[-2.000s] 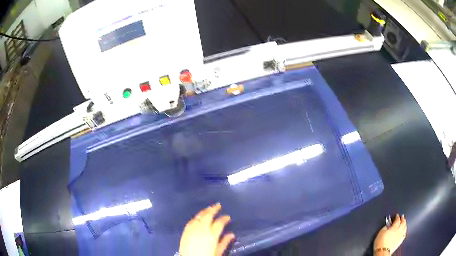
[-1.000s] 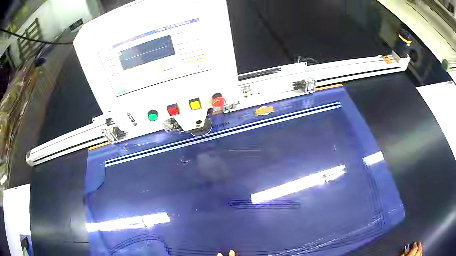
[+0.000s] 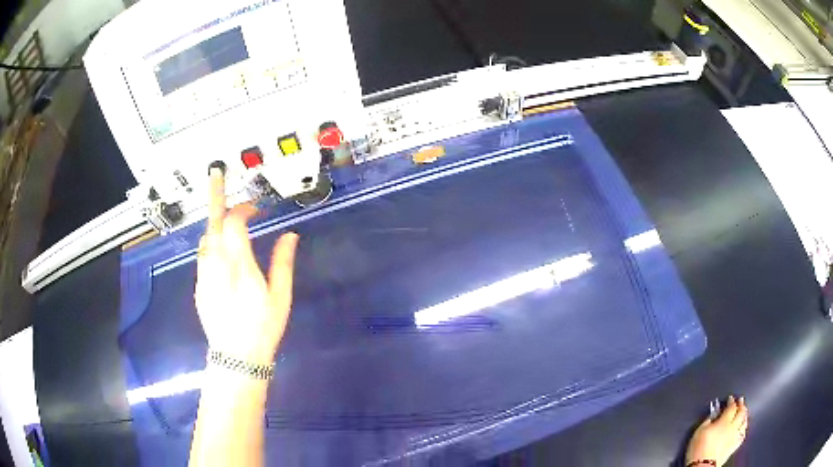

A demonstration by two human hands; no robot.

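The large glossy blue sewing template (image 3: 438,274) lies on the black table with its tan edge under the machine rail. Dark fabric seems to show through it. My left hand (image 3: 239,274) reaches over the template's left part, index finger extended onto the leftmost button below the screen of the control panel (image 3: 210,82); the fingertip covers the button. The hand holds nothing. My right hand (image 3: 720,432) rests on the black table at the lower right, beyond the template's corner, and holds nothing visible. The sewing machine head (image 3: 297,173) sits over the template's top edge.
The white machine rail (image 3: 594,80) runs across behind the template. A red button (image 3: 251,158), a yellow button (image 3: 289,144) and a round red button (image 3: 330,136) sit beside my left fingertip. A white surface (image 3: 785,173) is at the far right.
My left hand has moved up from the bottom edge to the leftmost button, which showed green before. The camera view has shifted. The template appears in the same place under the rail.
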